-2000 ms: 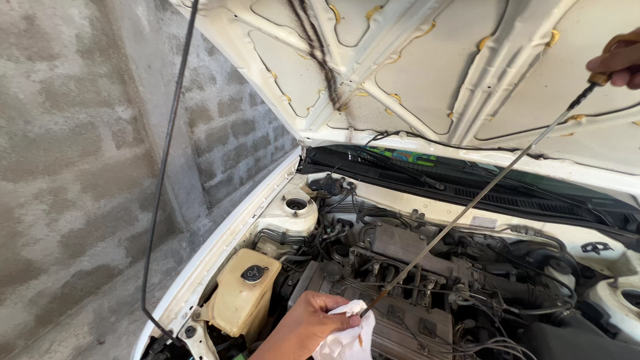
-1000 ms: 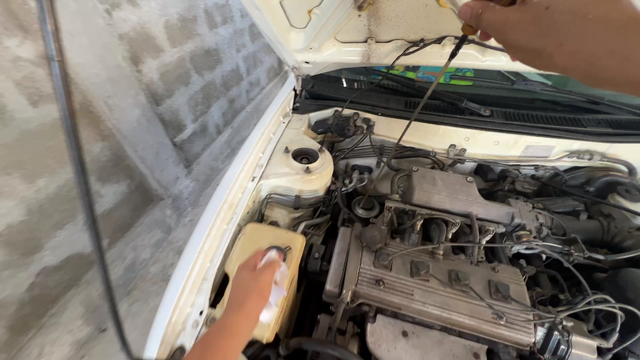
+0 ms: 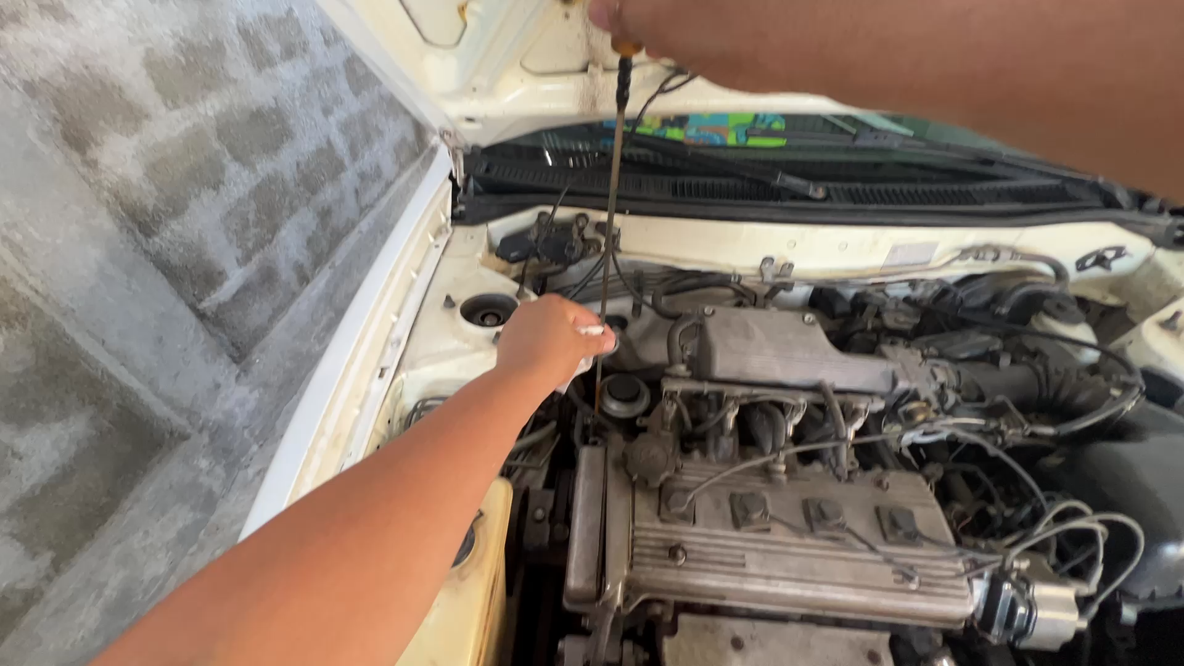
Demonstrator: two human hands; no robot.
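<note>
High in the view, my right hand grips the handle of an engine oil dipstick, which hangs nearly upright over the back left of the engine. My left hand is closed around a white wipe or paper, bunched beside the lower part of the dipstick; whether its fingers touch the rod cannot be told. The dipstick's lower end is near a round black-topped part and the left end of the ribbed engine cover. An oil filler cap sits on that cover.
The raised hood is above, with the windshield and a wiper arm behind the engine. At lower left is a yellowed plastic reservoir. Spark plug leads loop at the right. A concrete block wall stands left of the fender.
The dipstick has gone from a slant across the engine to nearly upright. My left hand, over the reservoir one second ago, is now beside the rod's lower part. The view has moved closer.
</note>
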